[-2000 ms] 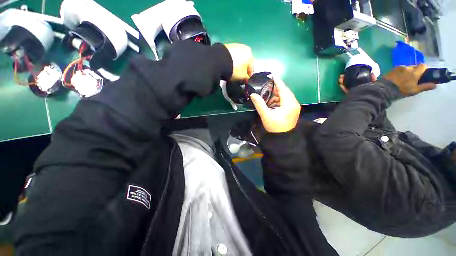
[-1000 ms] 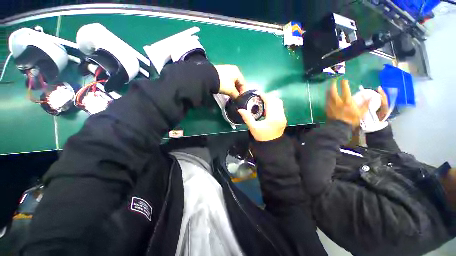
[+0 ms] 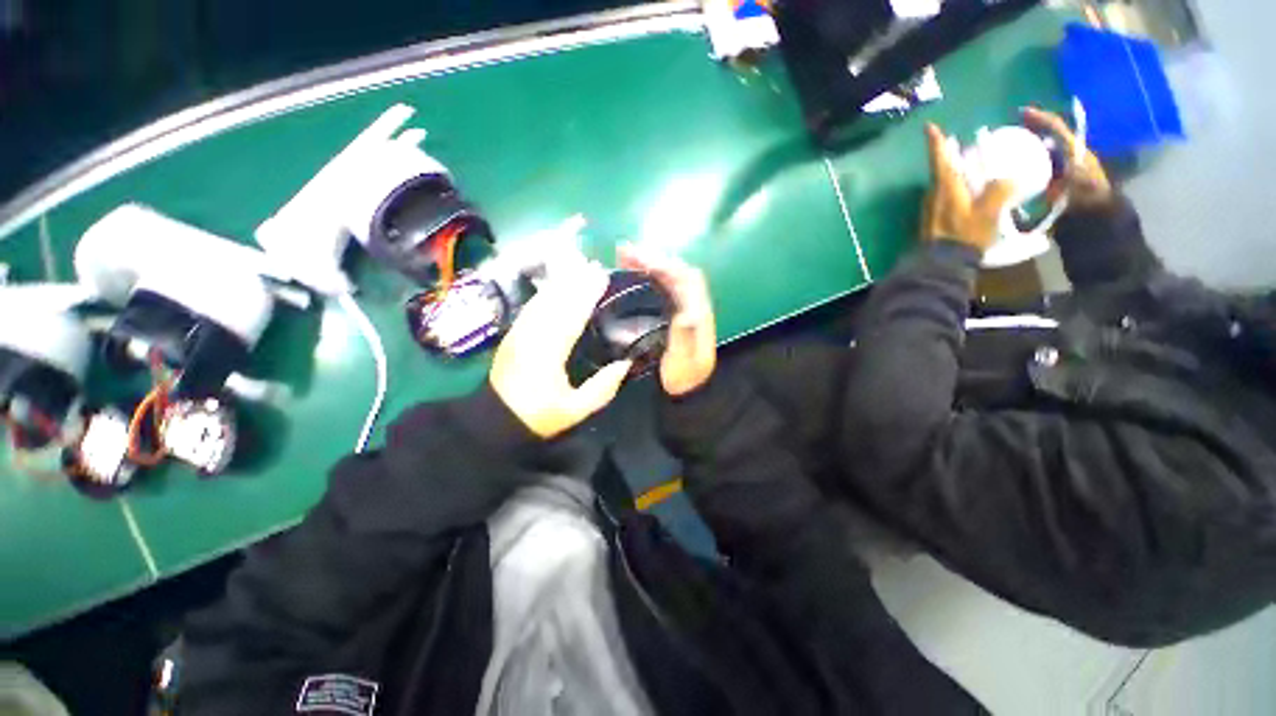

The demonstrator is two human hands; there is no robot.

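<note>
A camera with a black round front (image 3: 628, 316) is between my two hands near the bench's front edge. My left hand (image 3: 553, 350) holds it on its left side, the thumb along its lower front. My right hand (image 3: 686, 325) holds its right side, fingers upright. The palms hide most of the camera's body. Just left of my hands, a camera housing (image 3: 410, 217) lies open on the green bench (image 3: 560, 147), with its round LED board (image 3: 461, 315) hanging out on red and orange wires.
Two more open white housings, one here (image 3: 179, 287), lie further left with boards out on wires. A white cable (image 3: 378, 371) curves toward the front edge. At right, a neighbour's hands (image 3: 966, 196) hold a white camera beside a blue tray (image 3: 1124, 91). A black fixture (image 3: 854, 63) stands behind.
The view has turned, so the bench things sit lower and further left. My hands now grip the camera from both sides. The nearest housing's board and wires now show.
</note>
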